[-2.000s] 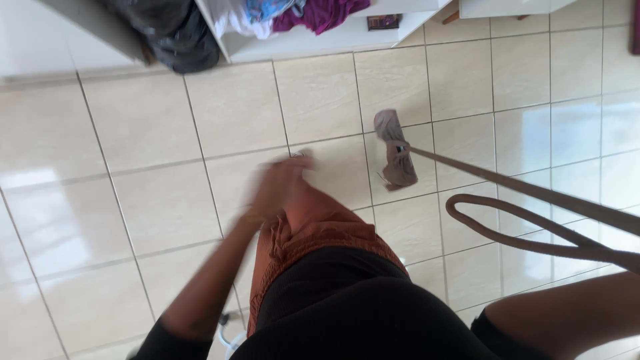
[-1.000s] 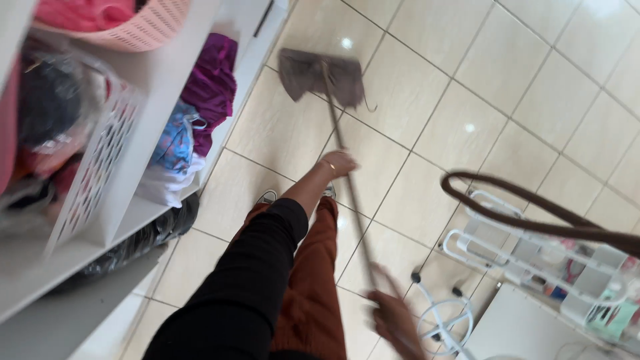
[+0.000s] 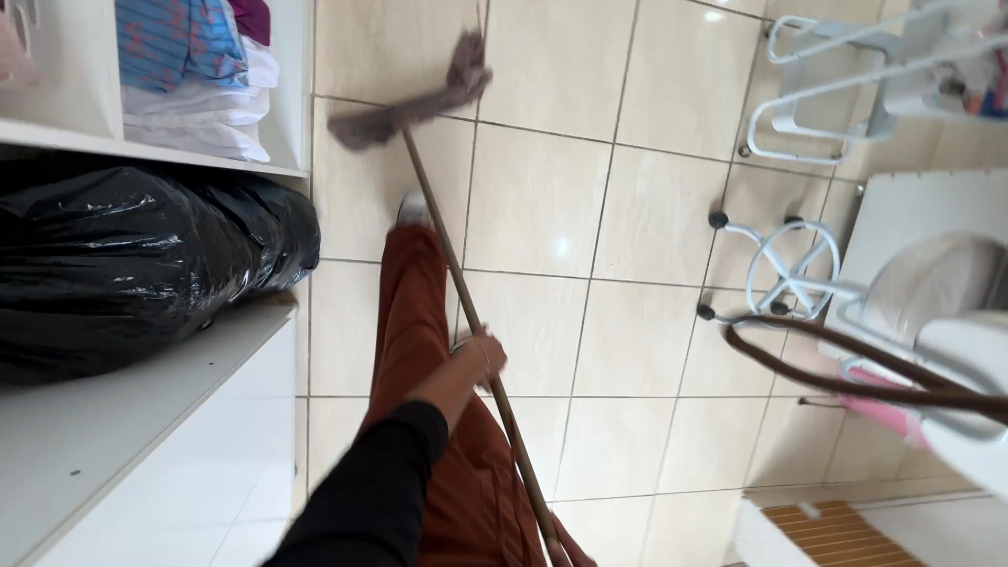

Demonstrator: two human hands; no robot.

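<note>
My left hand point(image 3: 490, 358) is closed around the middle of a long wooden pole point(image 3: 449, 236). Lower down, at the bottom edge of the view, my right hand point(image 3: 568, 543) grips the same pole near its upper end, partly cut off by the frame. At the far end of the pole a greyish-purple cloth point(image 3: 394, 118) is draped over the crosspiece, lying on the beige tiled floor point(image 3: 535, 205) ahead of my shoe. The crosspiece itself is hidden under the cloth.
A white shelf unit with folded clothes point(image 3: 189, 110) and a black plastic bag point(image 3: 142, 252) stands on the left. On the right are a wheeled stool base point(image 3: 791, 272), a white metal rack point(image 3: 835, 87) and a white chair-like piece. A brown strap loop point(image 3: 787, 366) hangs into view at right.
The view has shifted and turned strongly. My left hand, off the pole two seconds ago, is on it a second ago and now. The cloth-covered end has swung to a different angle.
</note>
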